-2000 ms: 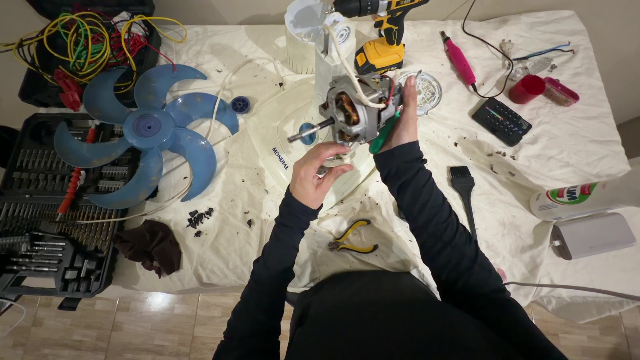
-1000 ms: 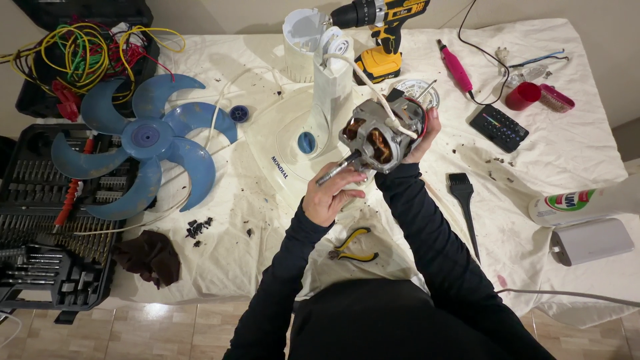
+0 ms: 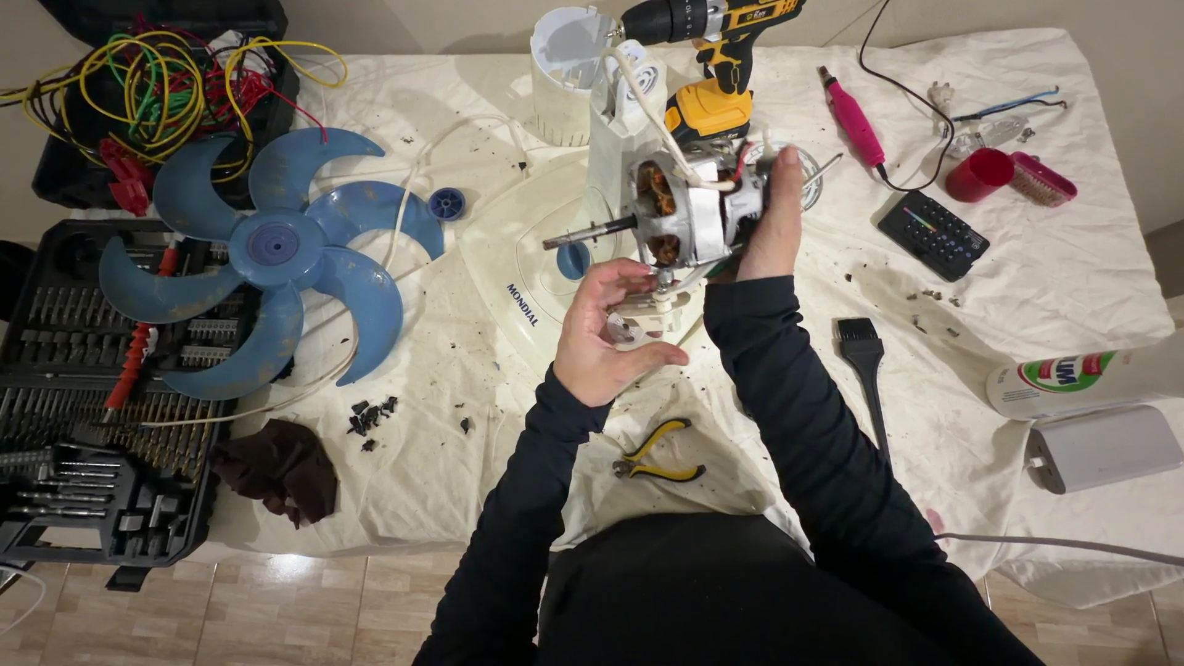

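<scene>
An electric fan motor with copper windings is held up over the white fan base, its metal shaft pointing left. My right hand grips the motor's rear on the right side. Below the motor, my left hand has its fingers curled at a pale plastic part under the housing, thumb apart; whether it bears on that part cannot be told. A white cable runs from the fan's column to the motor. The blue fan blade lies at the left.
A cordless drill stands behind the motor. Yellow-handled pliers lie near the front edge, a black brush to the right. A bit set, coiled wires and a brown cloth are at the left. A spray bottle lies right.
The motor's shaft has swung from pointing down-left to pointing nearly straight left. My left hand has come off the shaft to below the motor, with the pale part now showing there.
</scene>
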